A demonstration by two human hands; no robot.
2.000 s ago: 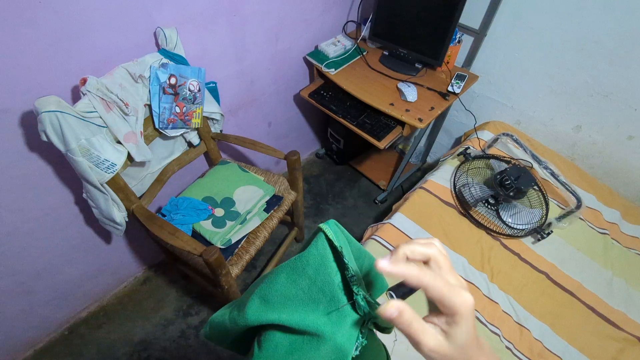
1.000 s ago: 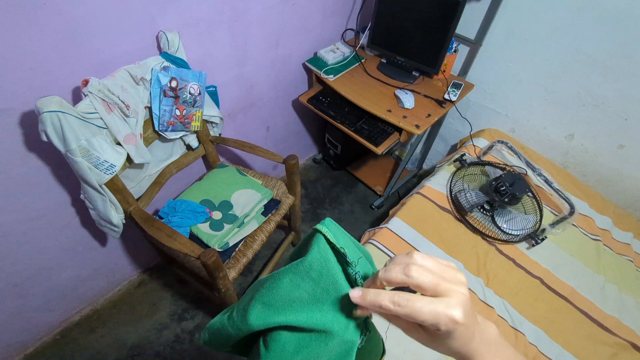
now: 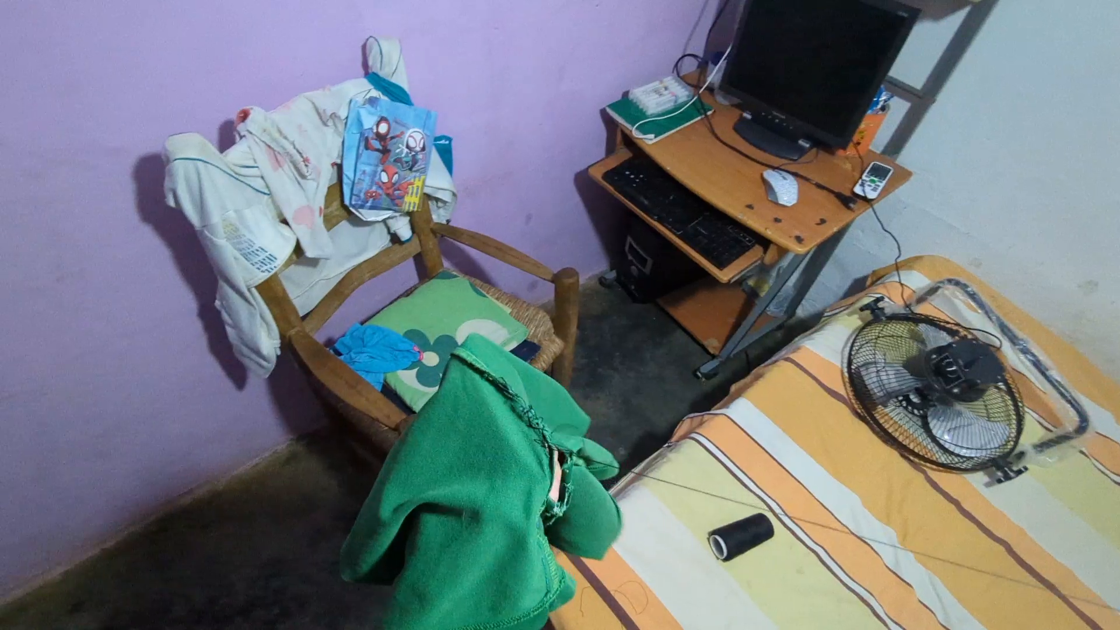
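Note:
A green fabric piece (image 3: pixel 464 499) with a dark-stitched seam edge is held up at the bottom centre. Only a sliver of my left hand (image 3: pixel 556 477) shows through a gap by the seam; the cloth hides the rest. From the seam a thin dark thread (image 3: pixel 840 528) stretches over the bed to the right edge of the view. My right hand is out of view. A spool of black thread (image 3: pixel 741 536) lies on its side on the striped bedsheet, right of the cloth.
A wooden armchair (image 3: pixel 566 324) holds folded cloths and draped clothes at left. Behind stands a computer desk (image 3: pixel 700 144) with a monitor (image 3: pixel 814 66). A black fan (image 3: pixel 934 392) lies on the striped bed (image 3: pixel 787 394).
My right hand, which was at the seam of the green cloth, has left the view. The thread now runs taut to the right, and the black spool shows on the bed.

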